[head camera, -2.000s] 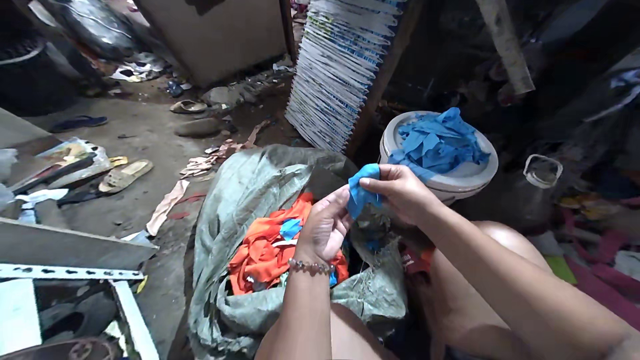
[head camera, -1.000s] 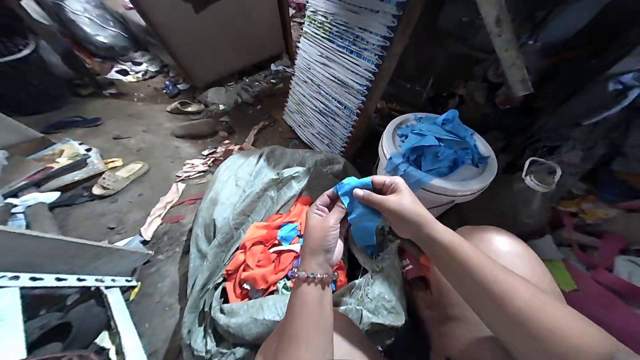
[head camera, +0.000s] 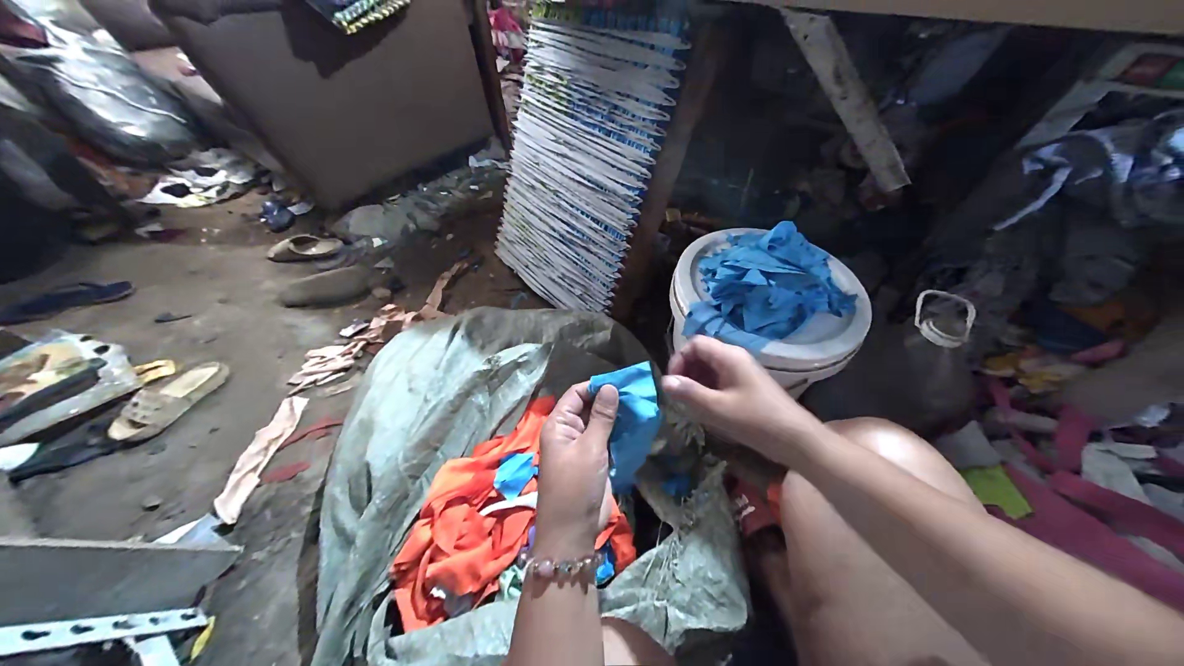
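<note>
My left hand (head camera: 575, 444) pinches a blue cloth piece (head camera: 632, 424) between thumb and fingers, above an open woven plastic sack (head camera: 435, 375). Just right of that cloth is my right hand (head camera: 726, 393), its fingers curled; whether it holds anything cannot be told. Inside the sack lie orange cloth (head camera: 467, 546) and a small blue scrap (head camera: 515, 474). Beyond my right hand, a heap of blue cloth scraps (head camera: 772, 282) rests on the lid of a white plastic bucket (head camera: 846, 347). A beaded bracelet circles my left wrist.
A rack strung with white strips (head camera: 587, 157) leans behind the sack. On the left floor lie a beige slipper (head camera: 169, 402), a dark flip-flop (head camera: 79, 298) and cloth strips (head camera: 262, 453). A plastic container with a handle (head camera: 943, 319) and pink fabric (head camera: 1064, 518) are at the right.
Both hands were on the blue cloth in the earlier frames. My right hand has come away from it to the right, while my left hand still holds it.
</note>
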